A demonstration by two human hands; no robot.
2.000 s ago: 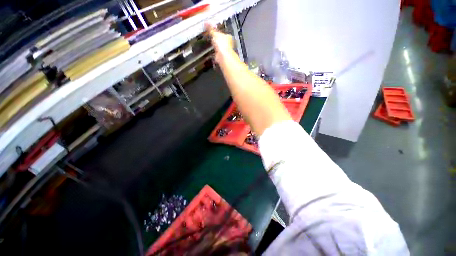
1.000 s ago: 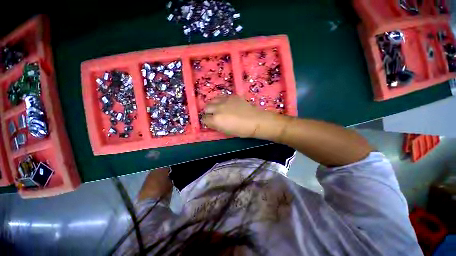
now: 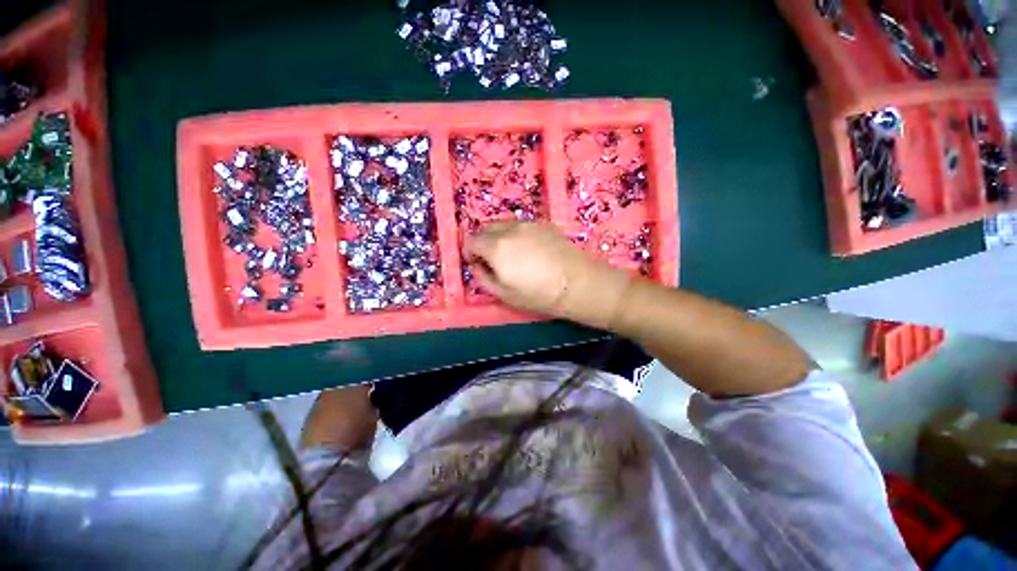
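Observation:
A pink-red sorting tray (image 3: 441, 318) with compartments in a row lies in front of me. The two left compartments hold dense silvery and dark components (image 3: 385, 223); the two right ones hold thinly scattered tiny dark parts (image 3: 608, 178). My right hand (image 3: 524, 265) is low in the third compartment from the left, fingers bent down at the parts. Its fingertips are partly hidden, so I cannot tell whether they hold anything. My left hand is not visible; only the left forearm shows below the bench edge. A loose component pile (image 3: 485, 42) lies beyond the tray.
A left side tray (image 3: 134, 390) holds green boards (image 3: 47, 151), striped silvery parts (image 3: 58, 245) and flat square modules (image 3: 73, 385). A right side tray (image 3: 842, 229) holds larger dark metallic parts. All rest on the green bench surface (image 3: 736, 167). Red trays (image 3: 909, 348) lie on the floor.
Two seconds ago an arm reached out toward the shelf and the view faced there. Now the view faces down at the tray. Since one second ago, my right hand stays in the third compartment.

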